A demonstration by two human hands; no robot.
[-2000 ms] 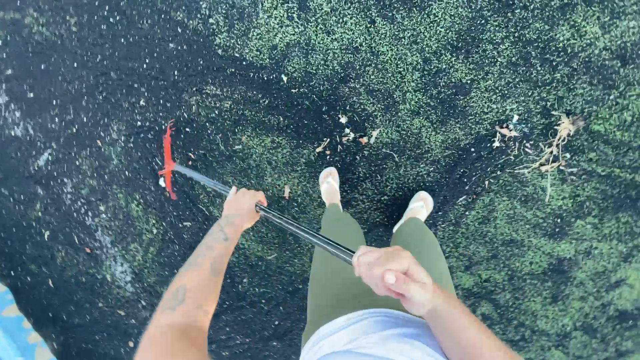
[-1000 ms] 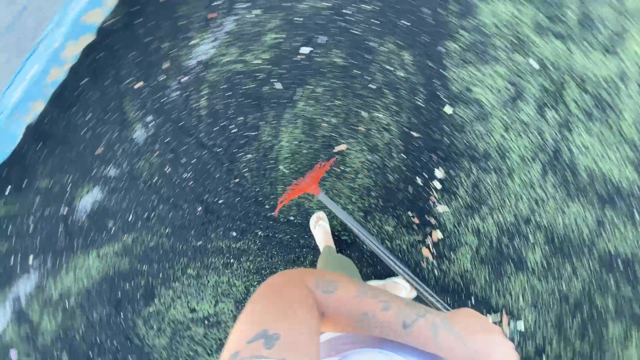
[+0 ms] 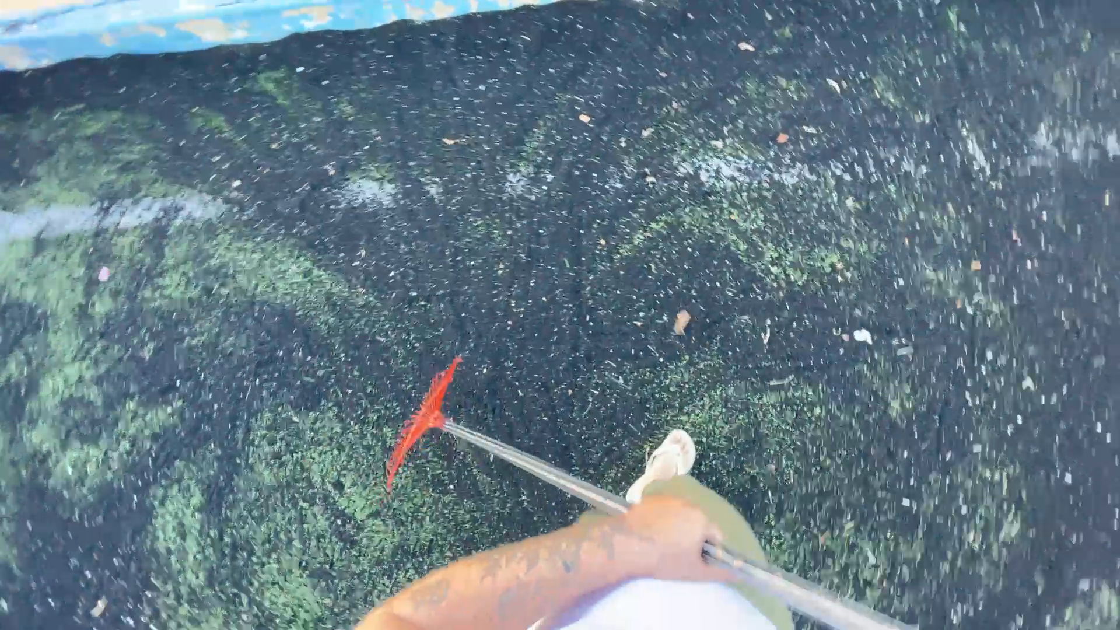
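A rake with a red head [image 3: 423,423] and a long metal handle [image 3: 534,464] slants across the lower part of the view. The red head is low over or on the dark ground; which of the two I cannot tell. My left hand [image 3: 678,535], on a tattooed forearm that comes from the bottom, is closed around the middle of the handle, in front of my green trousers. The handle runs on out of view at the bottom right. My right hand is not in view.
Dark ground [image 3: 542,332] with green patches and small scattered leaves and bits spreads all around. A blue, peeling painted edge [image 3: 262,26] crosses the top left. My foot in a light flip-flop [image 3: 672,455] stands beside the handle.
The view has swung a lot, and the blue edge now lies along the top. My right hand, on the handle two seconds ago, has left the view. The left hand still grips the handle.
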